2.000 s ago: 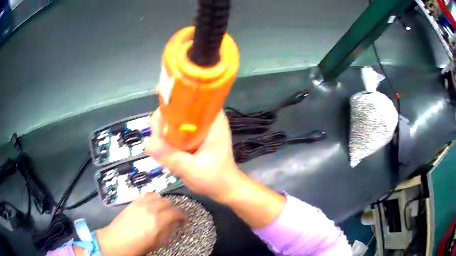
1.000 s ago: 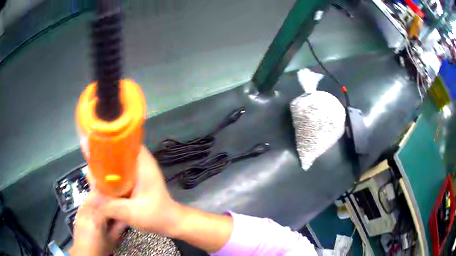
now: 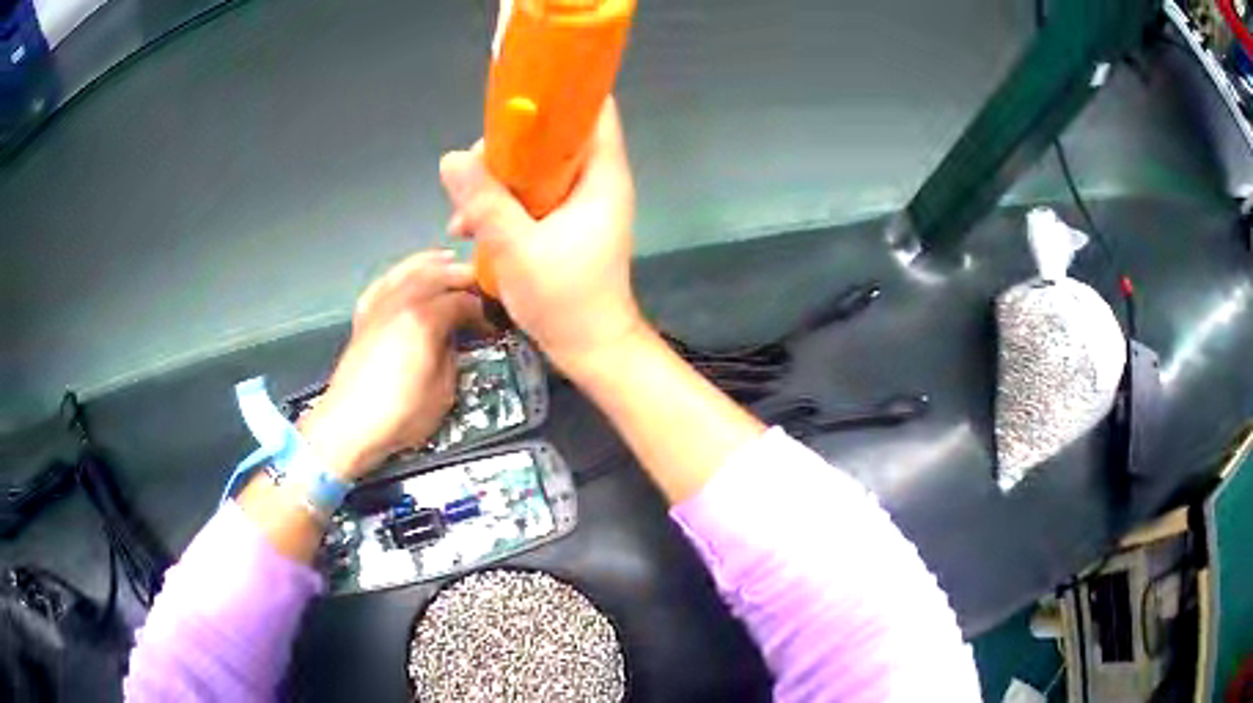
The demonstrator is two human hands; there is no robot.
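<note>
My right hand (image 3: 557,254) is closed around the orange electric screwdriver (image 3: 550,117), held upright with its lower end over the farther adapter case (image 3: 529,385). My left hand (image 3: 405,357) is at the screwdriver's lower end, over the same case; its fingertips are partly hidden, and whether they hold a screw cannot be seen. The nearer adapter case (image 3: 557,492) lies beside it, open, with a green and white circuit board (image 3: 467,515) inside. The round screw dish (image 3: 517,643), heaped with silvery screws, is nearest me.
Black cords (image 3: 811,409) extend right of the cases, and more black cords (image 3: 103,515) lie at left. A clear bag of screws (image 3: 1055,371) lies at right, beside a slim black box (image 3: 1143,409). A green post (image 3: 1010,144) stands behind the bag.
The screwdriver and my right hand have moved from near the dish to the farther case. My left hand has left the dish and joined them there. The camera view has shifted.
</note>
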